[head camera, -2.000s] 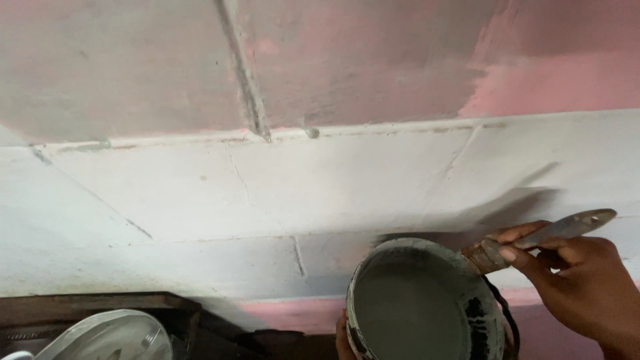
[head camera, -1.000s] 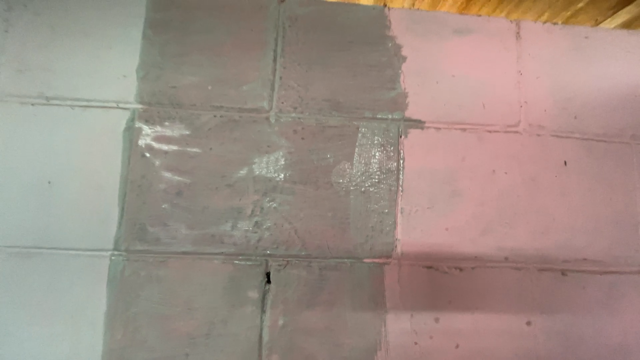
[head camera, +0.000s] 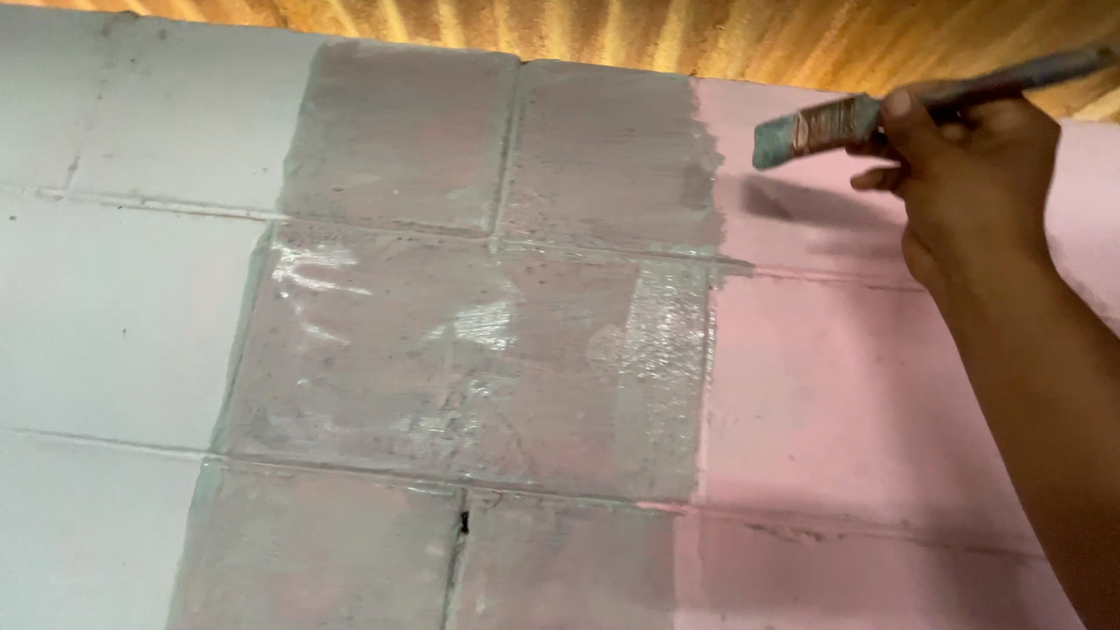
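My right hand (head camera: 980, 175) is raised at the upper right, its fingers closed around a paintbrush (head camera: 836, 125). The brush's wet, grey-green bristle tip points left, in front of a pink part of the block wall (head camera: 831, 385), just right of the grey paint's ragged edge. Whether the bristles touch the wall is not clear. The grey paint (head camera: 394, 140) forms a wide vertical band, glossy and wet-looking in the middle blocks. My left hand is out of view.
Pale whitish blocks (head camera: 114, 324) lie left of the grey band. Corrugated, yellow-lit roofing (head camera: 612, 31) runs above the wall's top edge. Mortar grooves cross the wall, and a small dark hole (head camera: 465, 522) sits in a lower joint.
The view has moved from the paint bucket up to the wall's top. My right hand with the brush, at the bucket's rim two seconds ago, has come into view at the upper right.
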